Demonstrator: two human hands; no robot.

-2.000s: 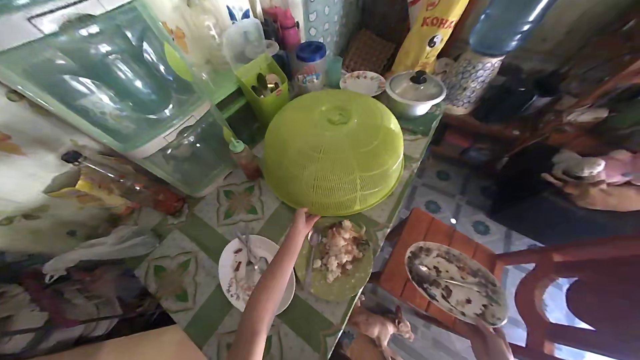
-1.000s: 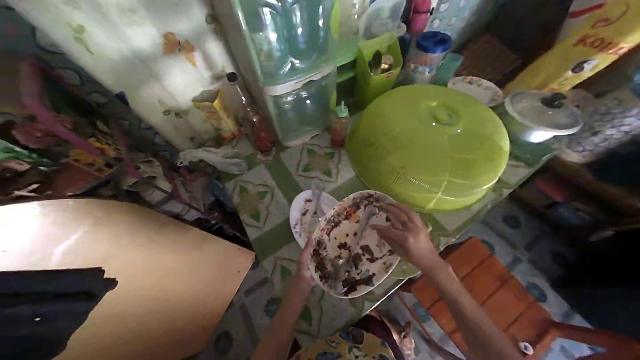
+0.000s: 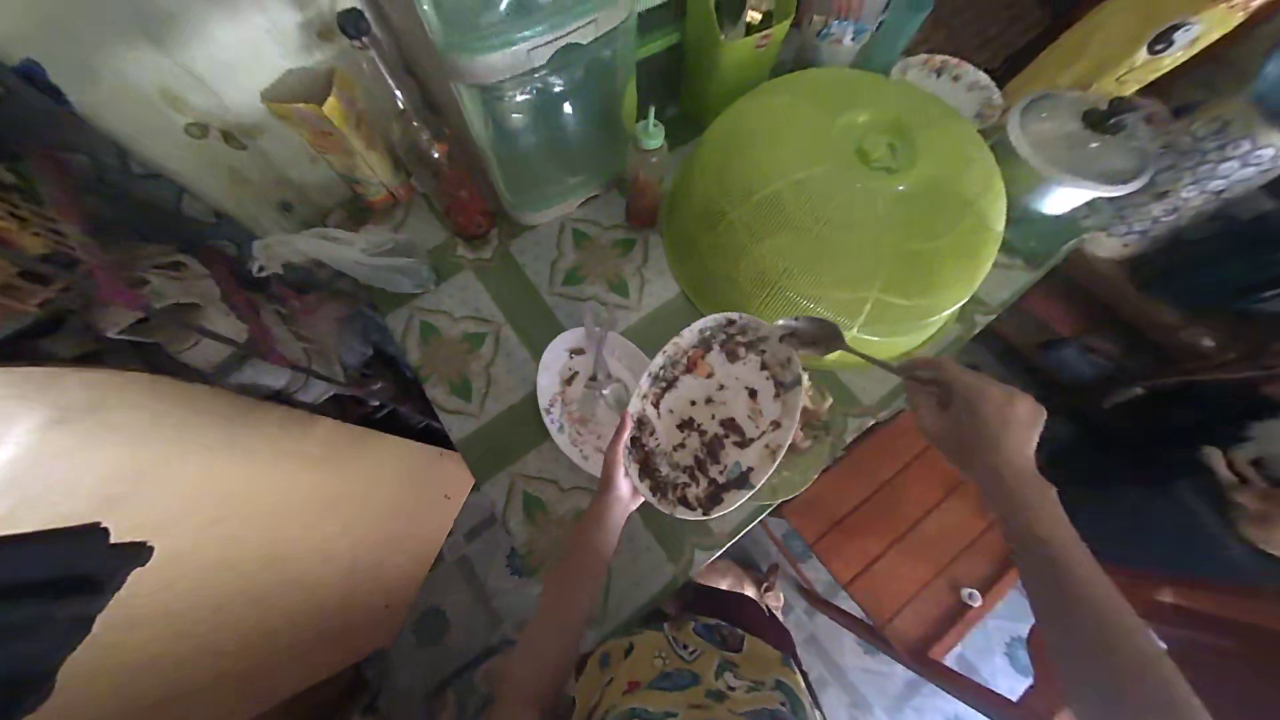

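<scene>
My left hand (image 3: pixel 622 470) grips the left rim of an oval plate (image 3: pixel 715 415) with dark food scraps stuck over it, held tilted above the table. In my right hand (image 3: pixel 975 410) is a metal spoon (image 3: pixel 815 336), its bowl at the plate's upper right rim. A smaller white plate (image 3: pixel 572 430) with cutlery and a few scraps lies on the table, partly behind the held plate. A green plate (image 3: pixel 800 478) with food is mostly hidden behind it. Beyond stands a green mesh food cover (image 3: pixel 840 200).
A sauce bottle (image 3: pixel 647 175), a taller glass bottle (image 3: pixel 460 190) and a plastic bag (image 3: pixel 345 255) sit on the patterned table (image 3: pixel 520 440). At the back right is a lidded pot (image 3: pixel 1080 150). A wooden chair (image 3: pixel 900 530) stands right of the table; an animal is below its edge.
The oval plate was on the chair, with a hand at it, in the earliest frame; both hands now hold it and the spoon over the table. My other hand has left the green cover's edge.
</scene>
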